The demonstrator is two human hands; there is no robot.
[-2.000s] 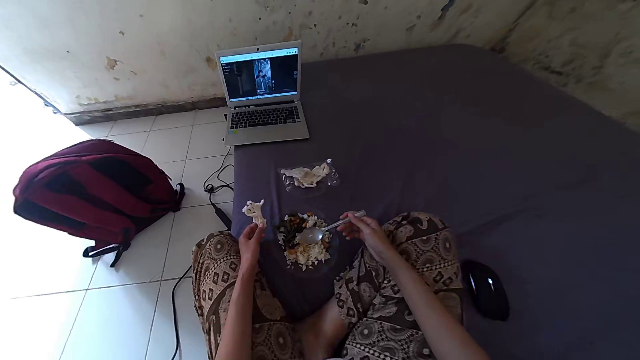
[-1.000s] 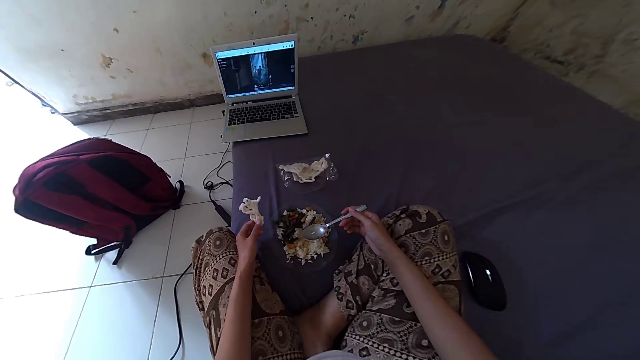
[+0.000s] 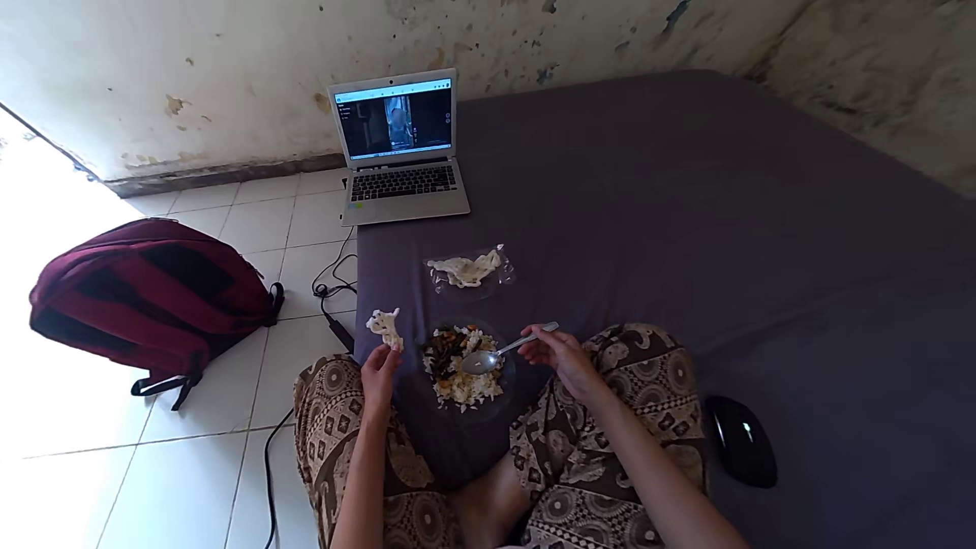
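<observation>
My left hand [image 3: 379, 375] pinches a pale, bumpy cracker [image 3: 386, 326] upright, left of the food. My right hand [image 3: 563, 358] grips the handle of a metal spoon [image 3: 480, 361], whose bowl is over a clear plate [image 3: 499, 396] of white rice [image 3: 467, 387] and darker mixed food [image 3: 451, 348]. Whether the spoon touches the rice I cannot tell. Beyond the plate, more pale cracker [image 3: 467, 269] lies on clear plastic wrapping [image 3: 505, 267].
An open laptop [image 3: 404, 191] stands on the far left corner of the sheet-covered bed [image 3: 610, 206]. At the right is a black computer mouse [image 3: 741, 442]. A maroon backpack [image 3: 152, 293] and a black cable [image 3: 328, 293] are on the tiled floor [image 3: 206, 488]. My crossed legs flank the plate.
</observation>
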